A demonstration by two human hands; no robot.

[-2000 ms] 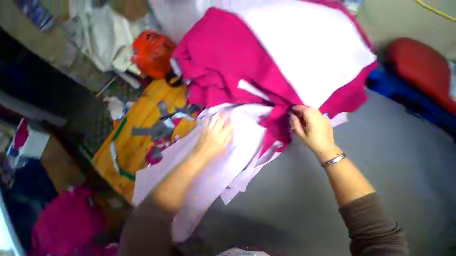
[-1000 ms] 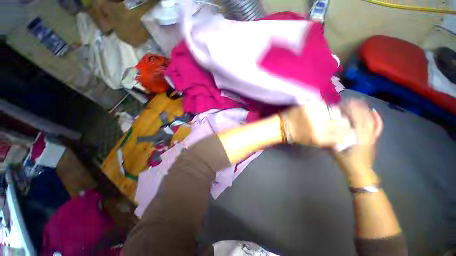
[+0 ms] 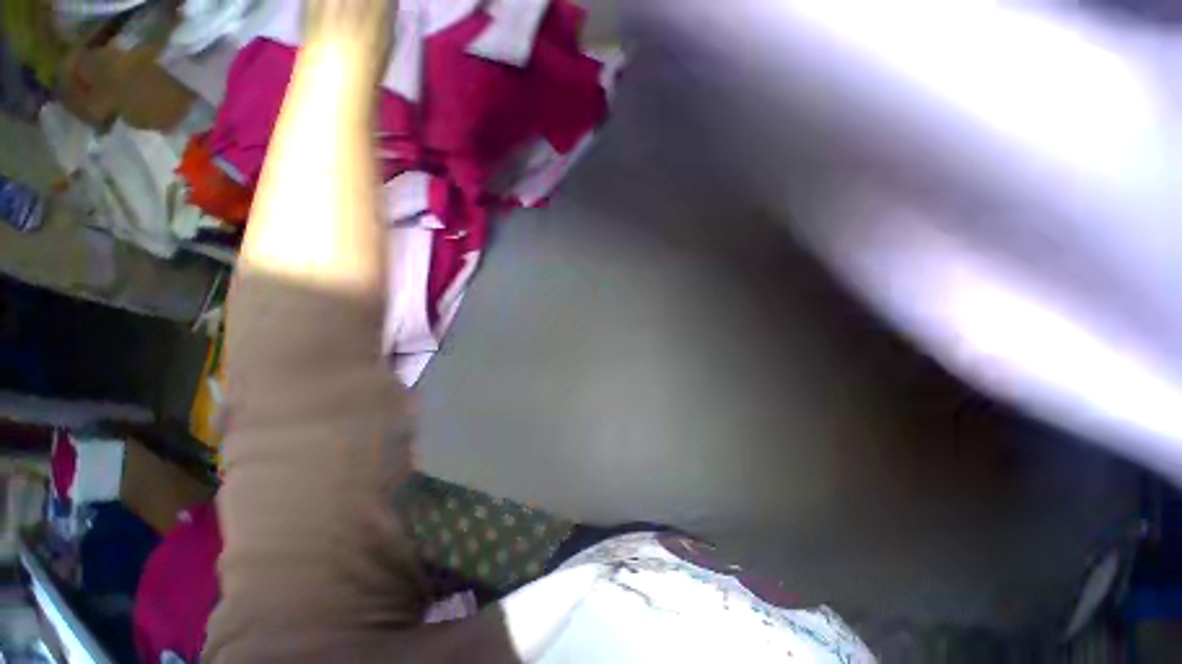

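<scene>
A pale lilac-white fabric piece, strongly blurred, spans the upper right over the grey padded table. Magenta and pale garment pieces lie heaped at the table's upper left. My left forearm reaches up across this heap. My left hand is at the top edge, cut off, and its fingers and anything in them do not show. My right hand is not in view; what holds the blurred fabric cannot be seen.
An orange bag and crumpled white material lie at the left. A magenta bundle is low at the left, near a cardboard box. Green patterned cloth shows at the table's near edge.
The view has turned right. My hands were close together at the fabric; now my left arm reaches up and my right hand is out of view. Pale fabric has swept across the right side.
</scene>
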